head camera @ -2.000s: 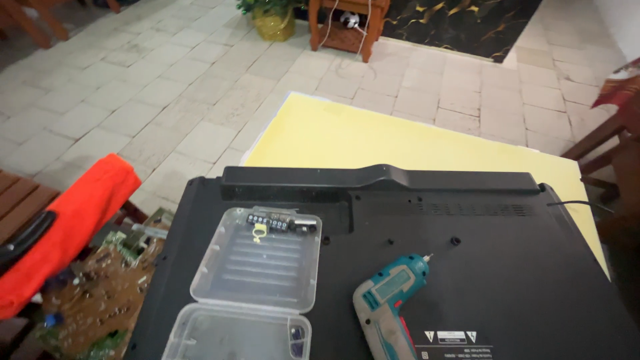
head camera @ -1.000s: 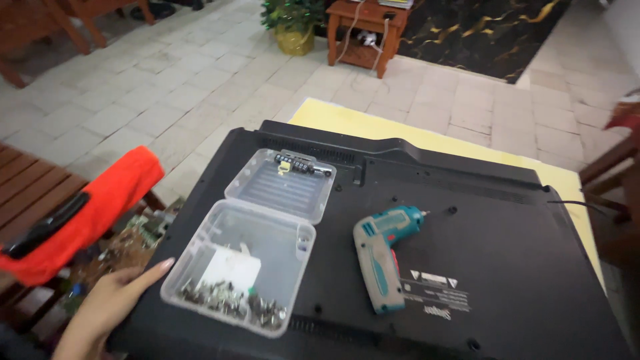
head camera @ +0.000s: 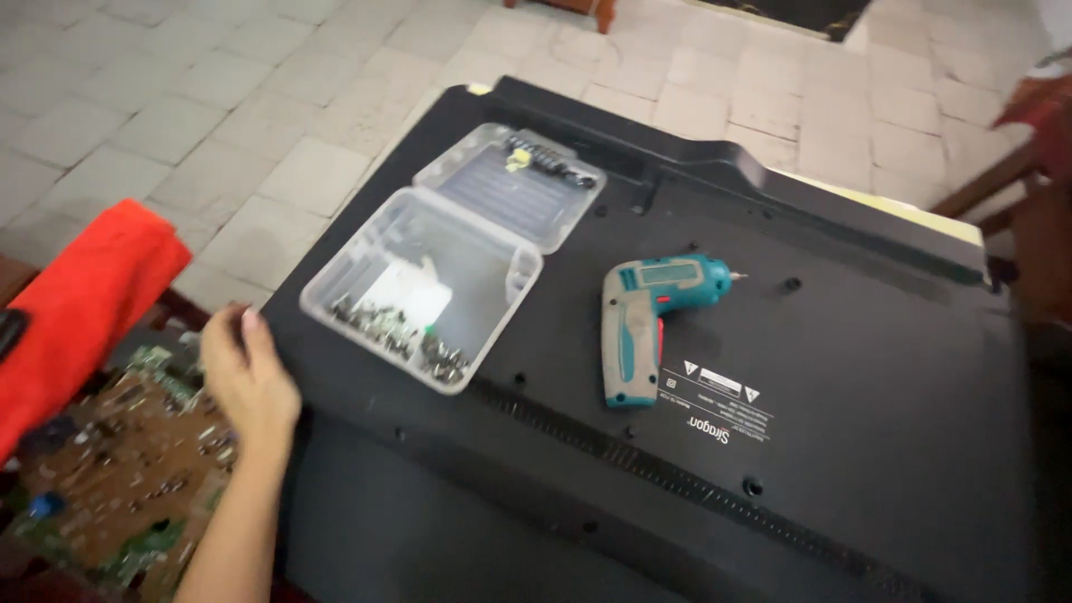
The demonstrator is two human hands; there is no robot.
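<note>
The black plastic back cover of a flat television (head camera: 837,368) fills the middle and right. My left hand (head camera: 251,377) is at its left edge, fingers bent; whether it grips the edge cannot be told. Right of that hand, a clear plastic case (head camera: 469,222) lies on the cover with its lid folded back. Loose screws (head camera: 381,327) gather along its near side, beside a white piece (head camera: 406,289), and driver bits (head camera: 548,159) sit in the lid. A teal and grey cordless screwdriver (head camera: 636,331) rests on its side to the right of the case. My right hand is out of view.
At the left, circuit boards with components (head camera: 126,469) lie below the cover's edge, under an orange-red cloth (head camera: 92,310) with a black object on it. A yellow sheet (head camera: 888,213) shows beyond the cover's far edge. A wooden chair (head camera: 1022,193) stands at the right, on the tiled floor.
My left hand, out of view two seconds ago, is at the cover's left edge. The cover has turned, with the case and the screwdriver on it. The view has also shifted.
</note>
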